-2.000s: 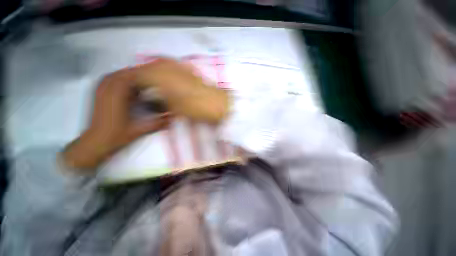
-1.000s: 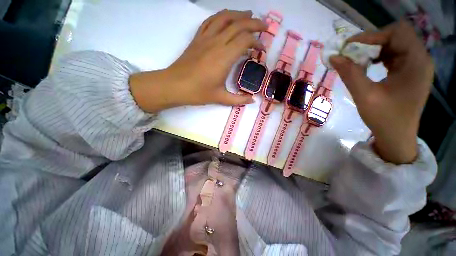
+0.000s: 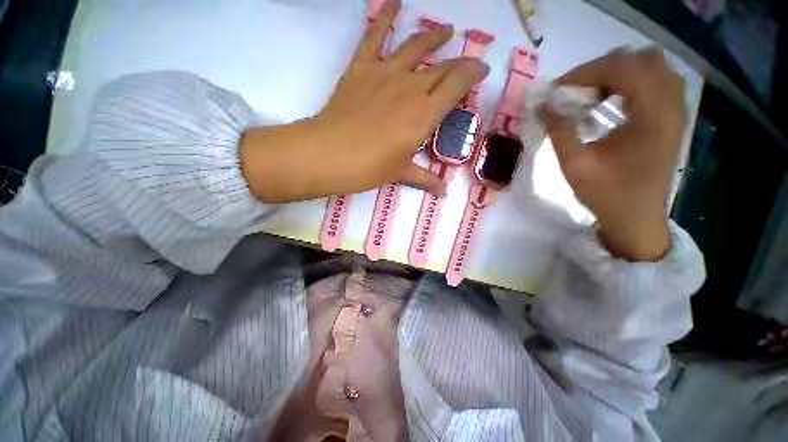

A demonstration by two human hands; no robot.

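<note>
Several pink smartwatches lie side by side, holed straps toward me. My left hand [image 3: 371, 125], palm down with fingers spread, covers the faces of the left ones. Its thumb and index finger rest at the two ends of a watch with a glossy, reflecting screen [image 3: 457, 136]. The rightmost watch [image 3: 498, 159] has a dark, uncovered screen. My right hand [image 3: 626, 142], slightly blurred, is raised to the right of the watches and pinches a white cloth wad [image 3: 562, 102]. A shiny patch shows at its fingers; I cannot tell what it is.
The watches lie on a white mat [image 3: 216, 52] with a yellowish front edge. A thin yellowish stick with a dark tip [image 3: 529, 22] lies at the far side. A shiny glare patch is on the mat below my right hand. Dark surfaces border the mat left and right.
My left hand has moved from the leftmost watch rightward along the row, now covering the left faces. My right hand, still with the cloth, has shifted left. The view has shifted; earlier blur has cleared.
</note>
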